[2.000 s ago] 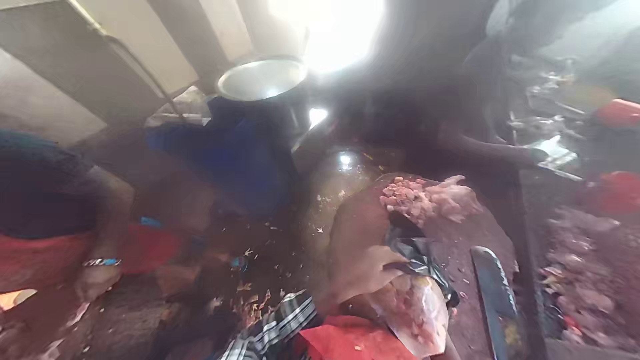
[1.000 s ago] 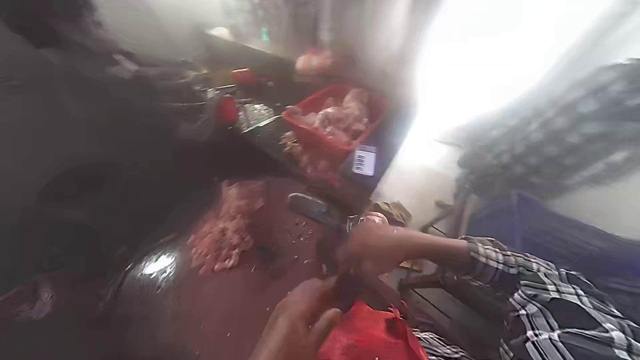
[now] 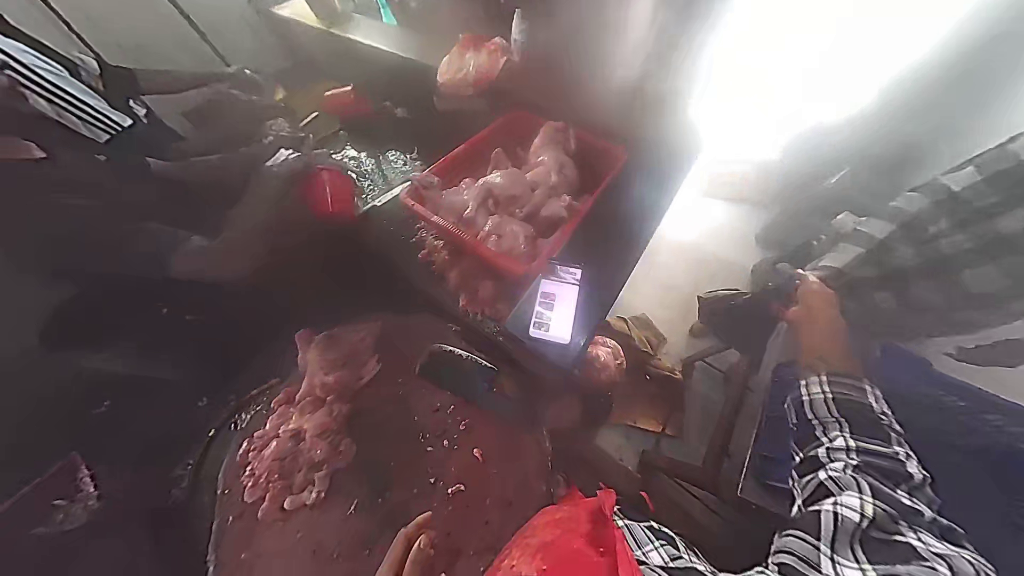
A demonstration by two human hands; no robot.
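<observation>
My right hand (image 3: 814,312) reaches out at the right, its fingers closed on a dark, bag-like thing (image 3: 732,316). Only a few fingers of my left hand (image 3: 410,548) show at the bottom edge, over a round reddish chopping block (image 3: 400,496); whether they hold anything is hidden. On the block's left side lies a heap of cut pale meat (image 3: 304,428). A cleaver with a dark, wet blade (image 3: 456,370) rests at its far edge, with small scraps nearer. A red plastic bag (image 3: 564,540) is at the bottom, right of my left hand.
Beyond the block, a red plastic crate (image 3: 512,120) holds plucked poultry (image 3: 504,192). A lit smartphone (image 3: 556,308) lies beside it. Another person in checked clothing (image 3: 920,232) is at the right, near my right hand; more people work at the left. A blue surface (image 3: 944,432) is below right.
My right hand was over the block beside my left; it is now stretched out to the right. My left hand has moved mostly out of view at the bottom.
</observation>
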